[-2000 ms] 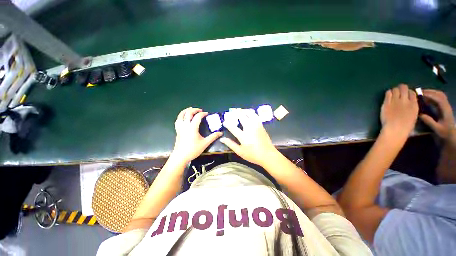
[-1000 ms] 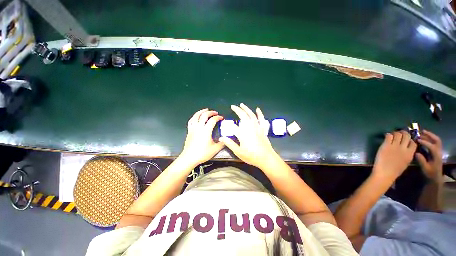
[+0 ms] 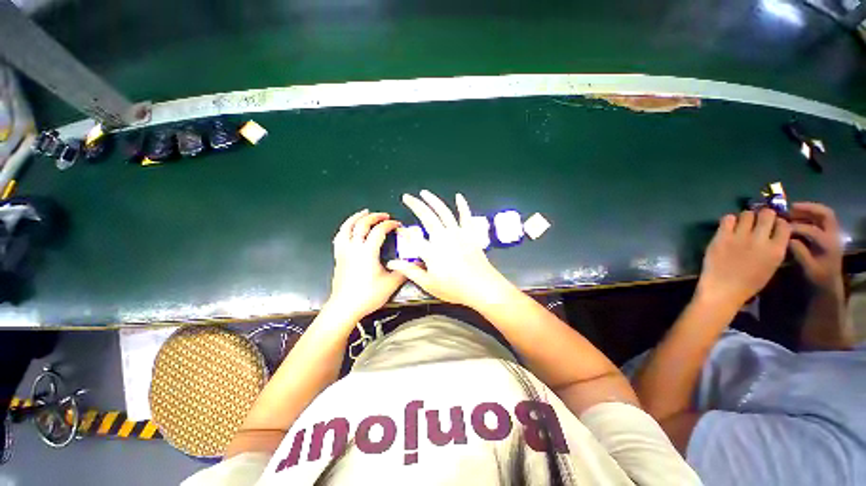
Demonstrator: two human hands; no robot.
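A row of small square watch units with screens glowing white and blue-violet lies near the front edge of the green bench. A pale square label sticks out at the row's right end. My left hand is at the row's left end, fingers curled around the end unit. My right hand lies over the middle of the row, fingers spread, covering part of the units. Whether its fingertips grip a unit is hidden.
Dark set-aside units lie along the pale strip near a metal post. A black bundle is at far left. At right, a neighbour's hands hold similar units. A round woven stool stands below the bench.
My right hand has moved left along the row and now covers the second unit and part of the middle. The neighbour's hands have shifted around their units. The camera view has tilted.
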